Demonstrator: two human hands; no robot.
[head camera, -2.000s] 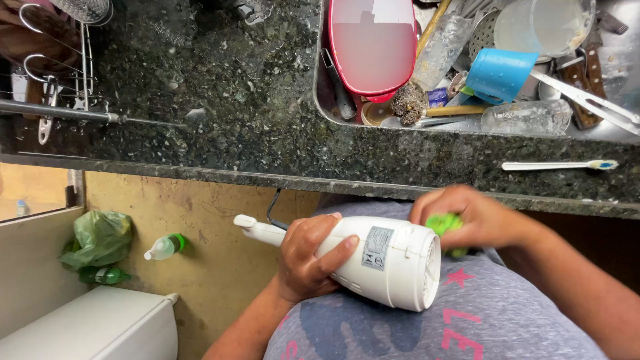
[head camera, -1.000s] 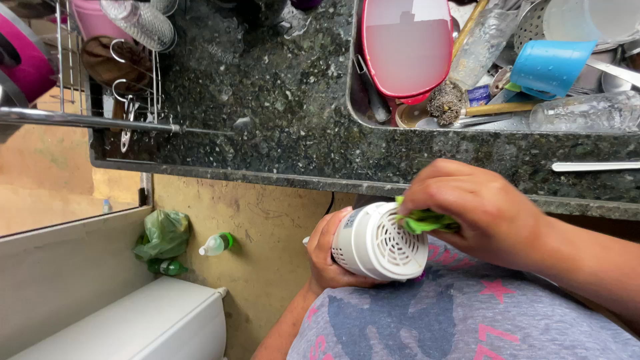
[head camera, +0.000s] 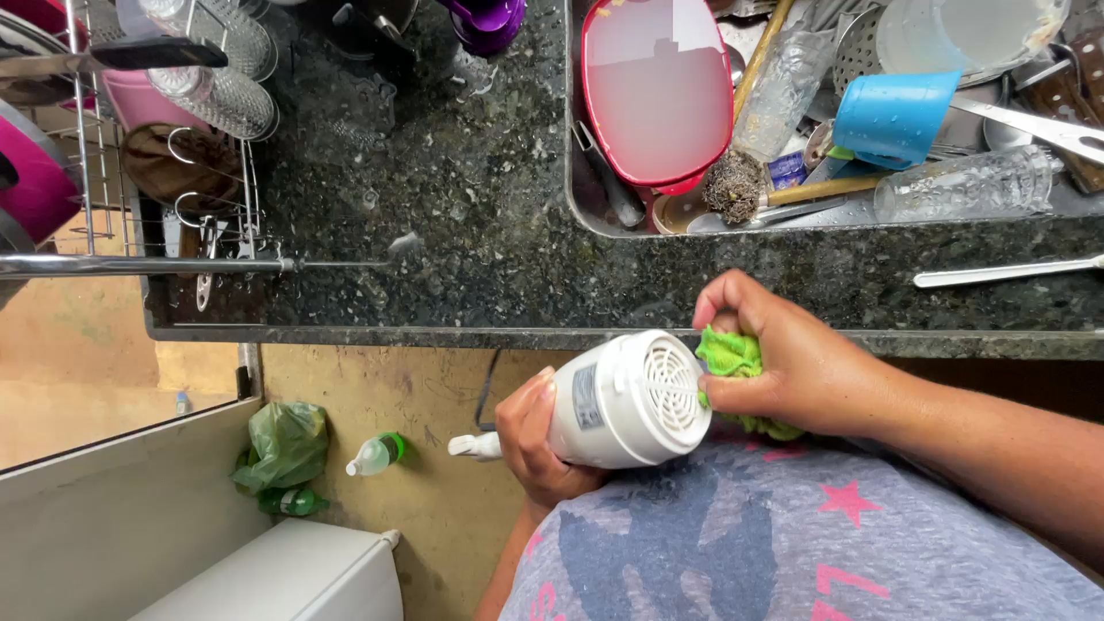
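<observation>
A white plastic motor housing of a small appliance, with a round slotted vent and a grey label, lies sideways in front of my body below the counter edge. My left hand is wrapped around its narrower end, where a white cord sleeve and a dark cord stick out. My right hand pinches a crumpled bright green cloth just beside the vent's rim. Part of the cloth hangs below my right hand. Whether the cloth touches the housing at this moment, I cannot tell.
Beyond my hands runs a dark granite counter. The steel sink holds a red-rimmed container, a blue cup, glasses and utensils. A toothbrush lies at right. A wire dish rack stands at left.
The housing has turned from its side view to show the vent, and now lies more sideways than a second ago. My right hand with the cloth has moved off the vent's face to its right side.
</observation>
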